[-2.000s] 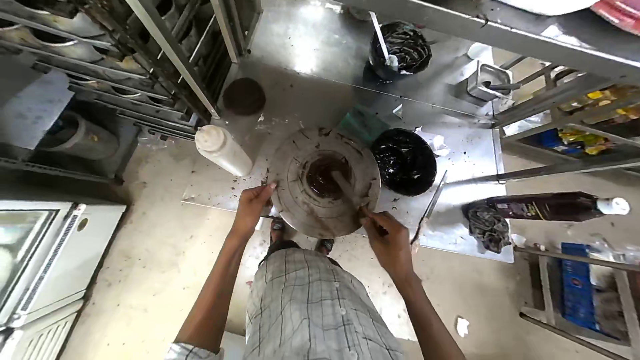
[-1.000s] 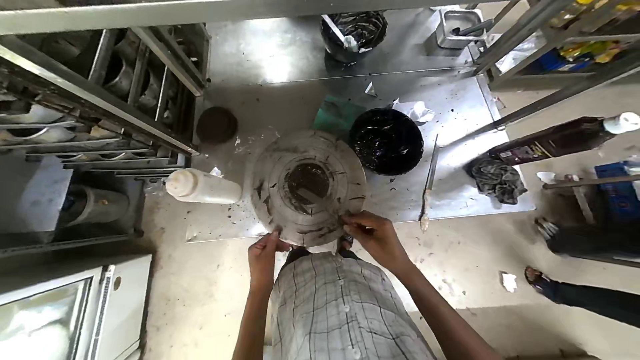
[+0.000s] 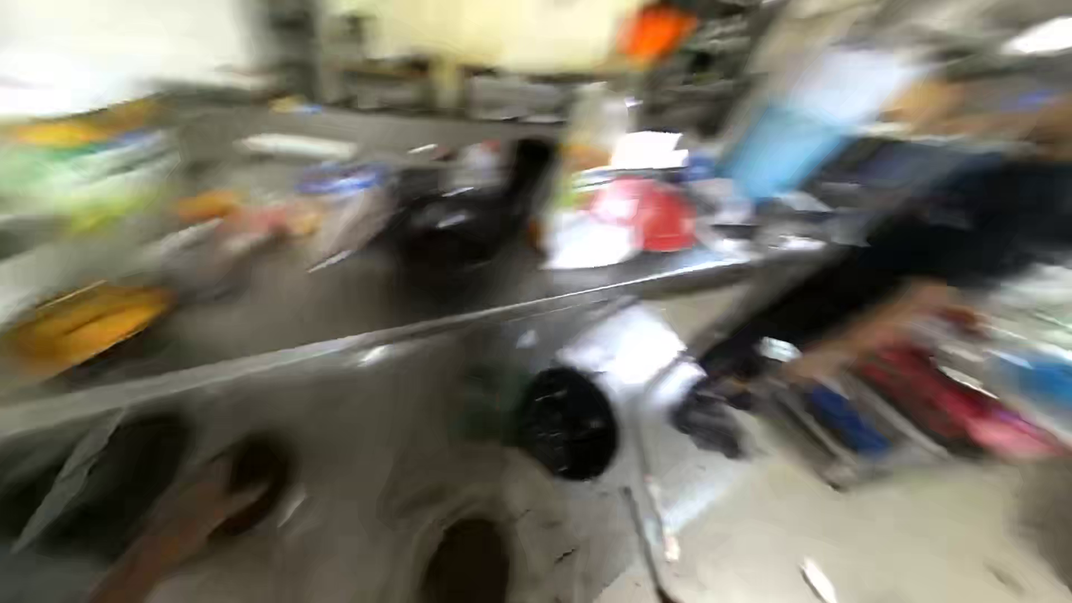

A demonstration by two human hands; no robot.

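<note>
The view is strongly blurred. At the lower left, my left hand reaches to a dark brown round piece on the metal table; its fingers touch or overlap the edge, and whether they grip it I cannot tell. Another dark brown round mass lies at the bottom edge, within the faint outline of the round turntable. A bowl with a shiny black lining stands right of centre. Two long thin tools, one pale-ended and one dark, are near the table's right edge. My right hand is out of view.
A raised metal shelf edge crosses above the table. Beyond it are a black-lined container, a red rounded object and a yellow-orange item. A crumpled dark cloth or bag sits at the right; a person's arm is beyond.
The view has swung up strongly. My left hand has left the turntable's rim and is now at the dark brown round piece. My right hand, at the turntable before, is out of view.
</note>
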